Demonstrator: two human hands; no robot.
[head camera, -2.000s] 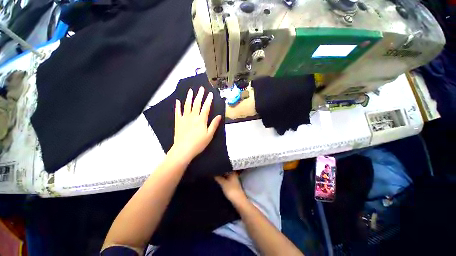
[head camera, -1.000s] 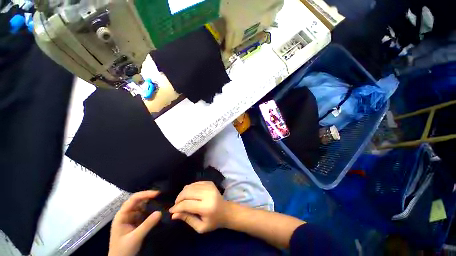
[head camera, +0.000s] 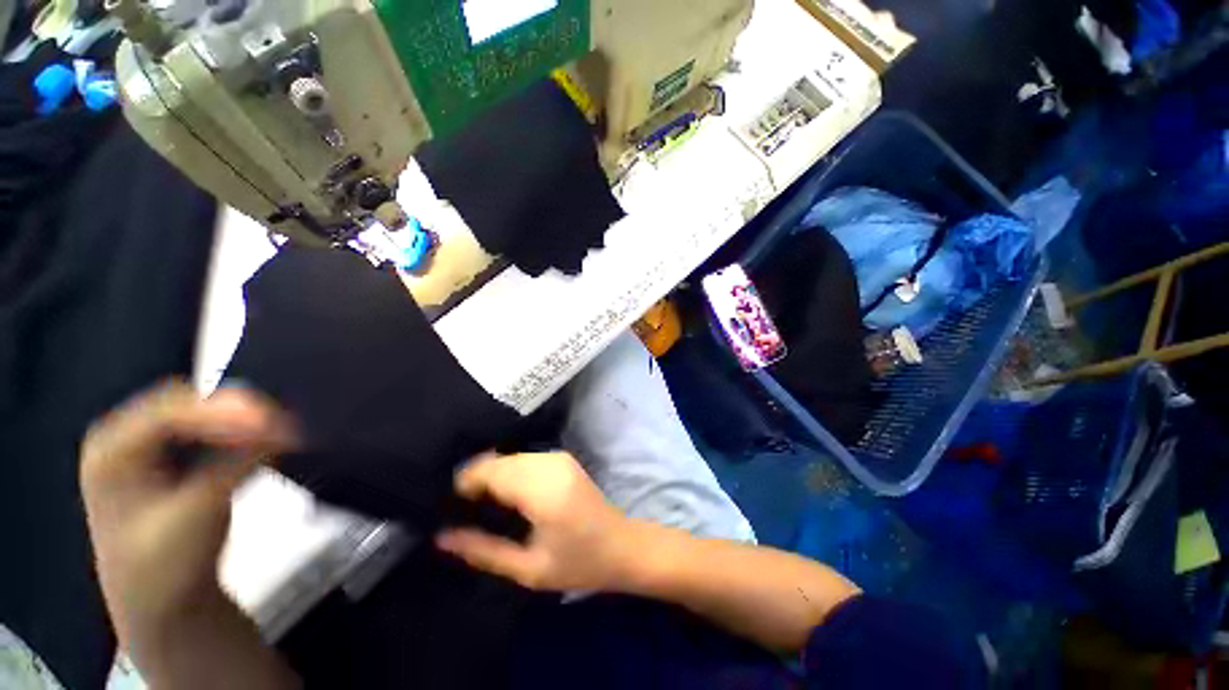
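A black garment piece (head camera: 357, 364) lies on the white machine table, its top end close to the presser foot and its lower part hanging over the front edge towards the lap. My right hand (head camera: 546, 523) pinches its lower edge between thumb and fingers. My left hand (head camera: 182, 465) is raised over the piece's left side, blurred; whether its curled fingers hold cloth cannot be told. The sewing machine head (head camera: 270, 108) stands above. A blue part (head camera: 414, 245) sits at the needle. A black cloth scrap (head camera: 523, 175) lies to its right.
Large black cloth (head camera: 95, 310) lies left of the machine. A blue plastic basket (head camera: 930, 438) stands at the right with light blue plastic (head camera: 876, 243) and black cloth in it. A lit smartphone (head camera: 743, 318) rests at its left edge. A wooden frame (head camera: 1162, 310) is at the far right.
The view has swung right since the first frame. My left hand has moved from the lap up and left, away from my right hand. My right hand still holds the cloth's lower edge.
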